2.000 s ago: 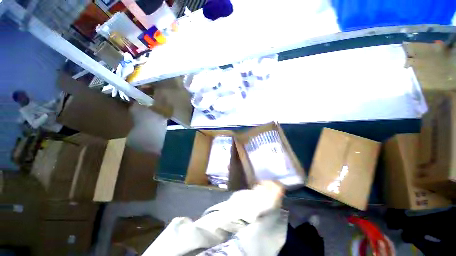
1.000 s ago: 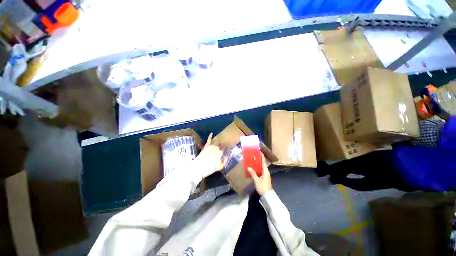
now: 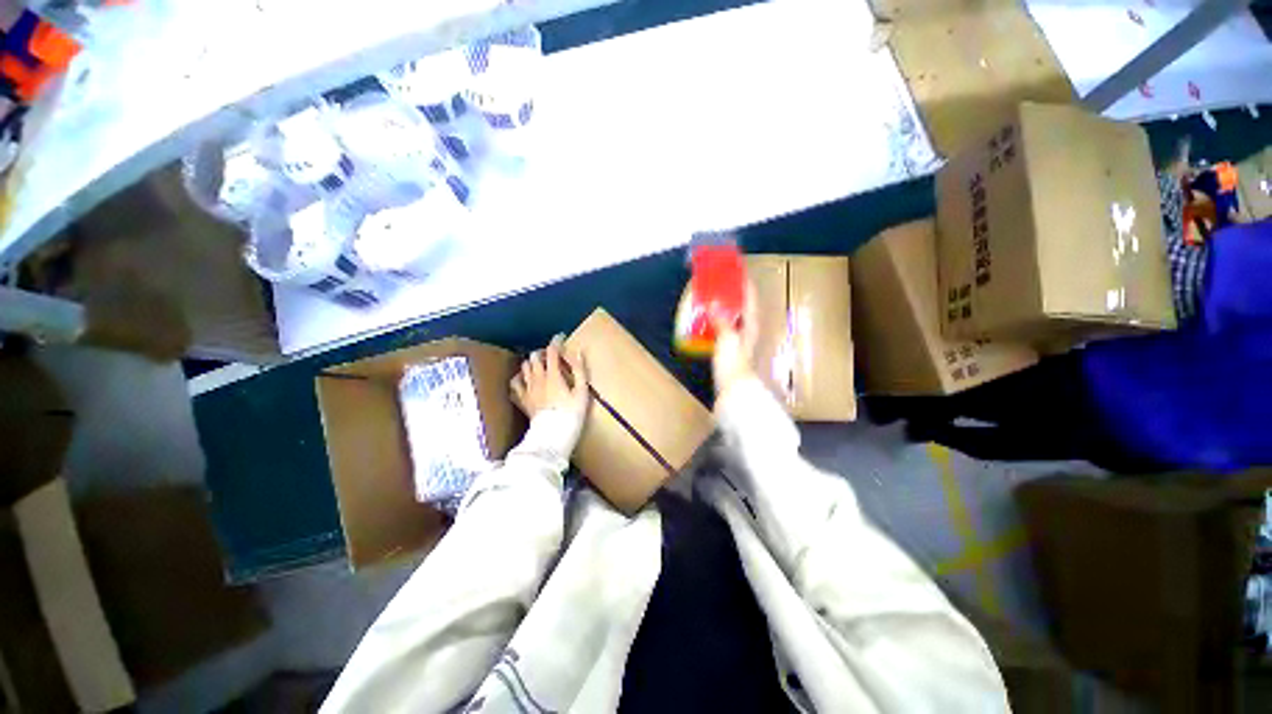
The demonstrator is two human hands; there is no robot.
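Observation:
A small brown carton [image 3: 635, 405] lies tilted at the belt's near edge, its flaps folded over with a dark gap between them. My left hand [image 3: 553, 386] rests on its upper left side, fingers spread. My right hand [image 3: 735, 339] holds a red tape dispenser [image 3: 720, 283], slightly blurred, above and right of this carton. An open carton [image 3: 366, 474] with silvery bagged products [image 3: 444, 427] stands to the left. A closed carton [image 3: 823, 335] with shiny tape is on the right, partly behind my right hand.
Cartons [image 3: 1060, 237] are stacked at the right, beside a person in a blue top [image 3: 1186, 370]. Clear plastic cups [image 3: 370, 181] cluster on the white worktop [image 3: 725, 126]. A flat brown carton [image 3: 977, 70] lies farther back. A white shelf edge crosses the upper left. Large cartons stand low left and right.
The carton's flaps, open earlier, are now folded over its contents. My left hand has moved onto its side. The red dispenser has moved up and away from the carton.

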